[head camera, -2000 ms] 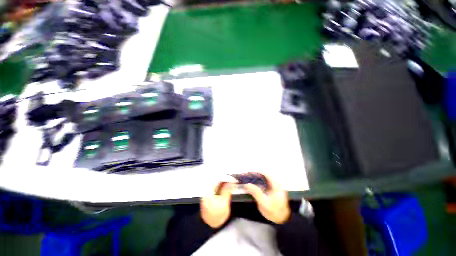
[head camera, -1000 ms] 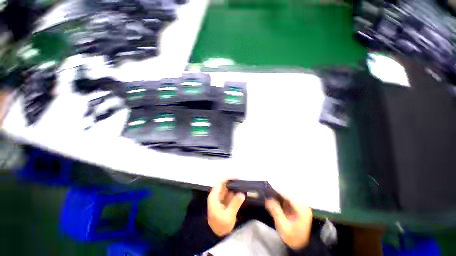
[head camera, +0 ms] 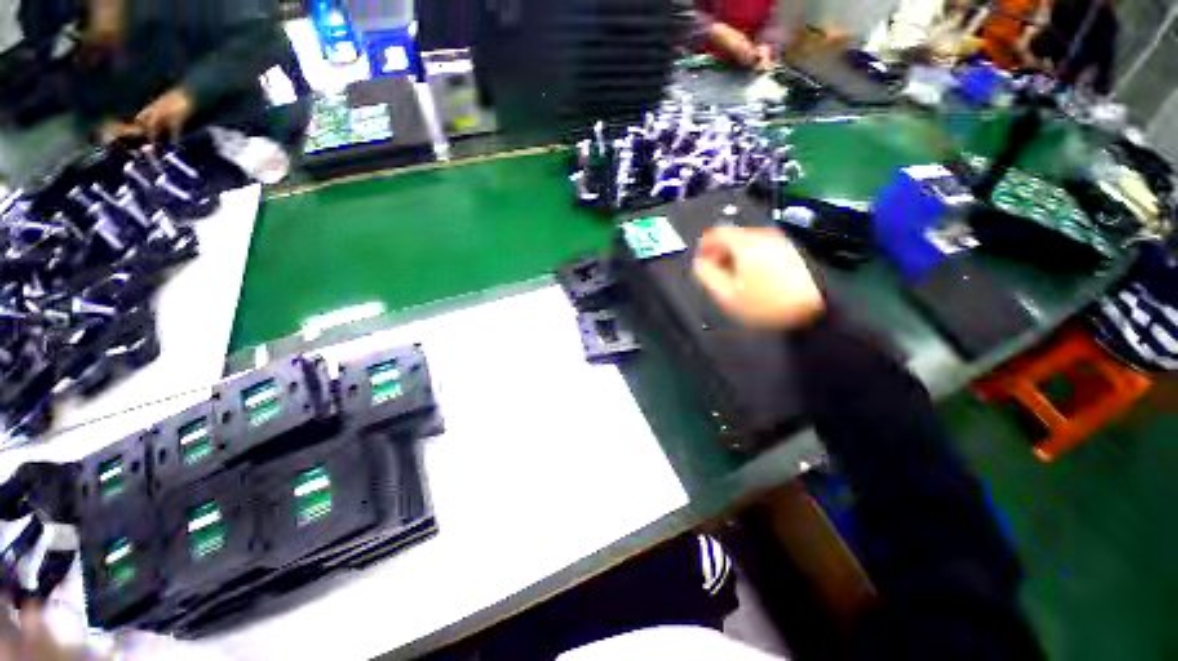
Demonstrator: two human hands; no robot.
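Note:
My right hand (head camera: 760, 278) is over the black foam slabs (head camera: 736, 368), its fingers curled; whether something is in them cannot be seen. A green circuit board (head camera: 652, 236) lies on the foam's far end, left of the hand. A blurred skin-coloured patch at the lower left edge looks like my left hand (head camera: 32, 642); its grip cannot be made out. Fitted black housings with green windows (head camera: 313, 497) stand in rows of stacks at the left. Black housings (head camera: 607, 333) lie in a small pile left of the foam.
White work sheet (head camera: 543, 452) lies between stacks and foam. Heaps of black parts with pale tails (head camera: 691, 152) are at the back and far left (head camera: 91, 258). A blue box (head camera: 915, 220) is right of the foam, an orange stool (head camera: 1066, 387) below. Other people's hands show across the table.
Both hands were together at the table's front edge on a dark piece. My right hand has moved out over the foam; that piece is no longer visible. The view has turned right and up.

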